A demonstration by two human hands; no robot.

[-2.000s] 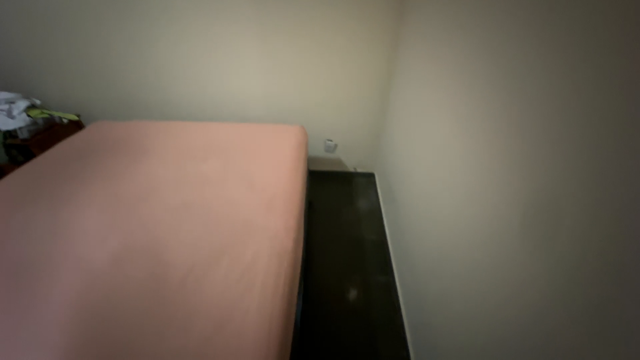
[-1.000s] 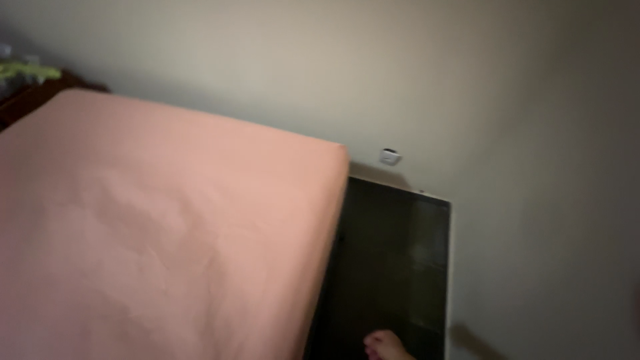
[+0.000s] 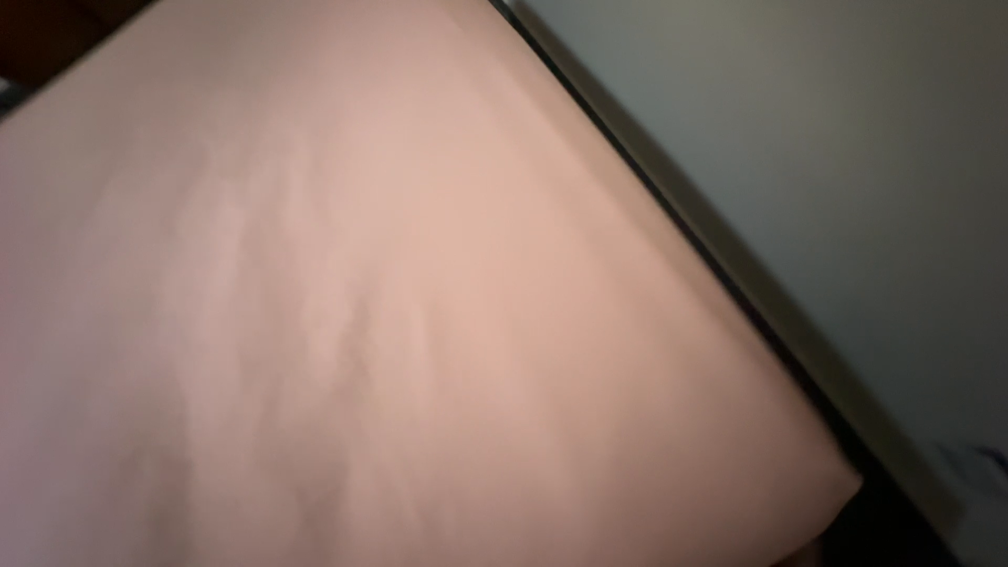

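Note:
A bed mattress in a pink fitted sheet (image 3: 472,276) fills most of the head view, with soft wrinkles at its left and lower middle. Its corner points to the lower right. Neither my left hand nor my right hand can be seen. The picture is blurred.
A pale wall (image 3: 827,197) runs along the right side of the bed, with a narrow dark gap between them. Something dark brown (image 3: 47,35) stands beyond the bed at the upper left. A blurred whitish and dark thing (image 3: 976,480) is at the lower right edge.
The view has swung strongly, and the bed now fills most of it. A hand low over the dark floor one second ago is out of view.

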